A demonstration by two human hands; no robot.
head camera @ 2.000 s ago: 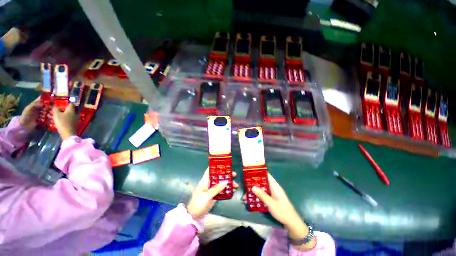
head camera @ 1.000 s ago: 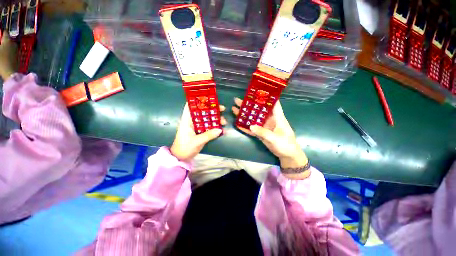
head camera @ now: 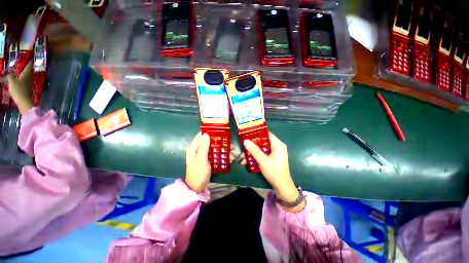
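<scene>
My left hand (head camera: 197, 163) holds an open red flip phone (head camera: 213, 105) upright, thumb on the upper left of its keypad. My right hand (head camera: 272, 162) holds a second open flip phone (head camera: 249, 107), tilted to the left, thumb on the upper part of its keypad. The two upper halves touch or overlap at their edges. Both main displays are lit, blue above and white below, with a dark oval above each. Some fingers are hidden behind the phones.
Stacked clear blister trays (head camera: 226, 46) with phones lie in front. Right: red pen (head camera: 391, 116), dark pen (head camera: 365, 146), phones standing in a tray (head camera: 383, 74). Left: orange-red cards (head camera: 113, 122), white card (head camera: 103, 96), blue stick (head camera: 81, 95), a coworker's pink sleeve (head camera: 54, 149). Another pink sleeve is far right.
The phones have come closer together and lower, and look smaller. Their displays changed from white with marks to blue and white. Both thumbs moved up the keypads.
</scene>
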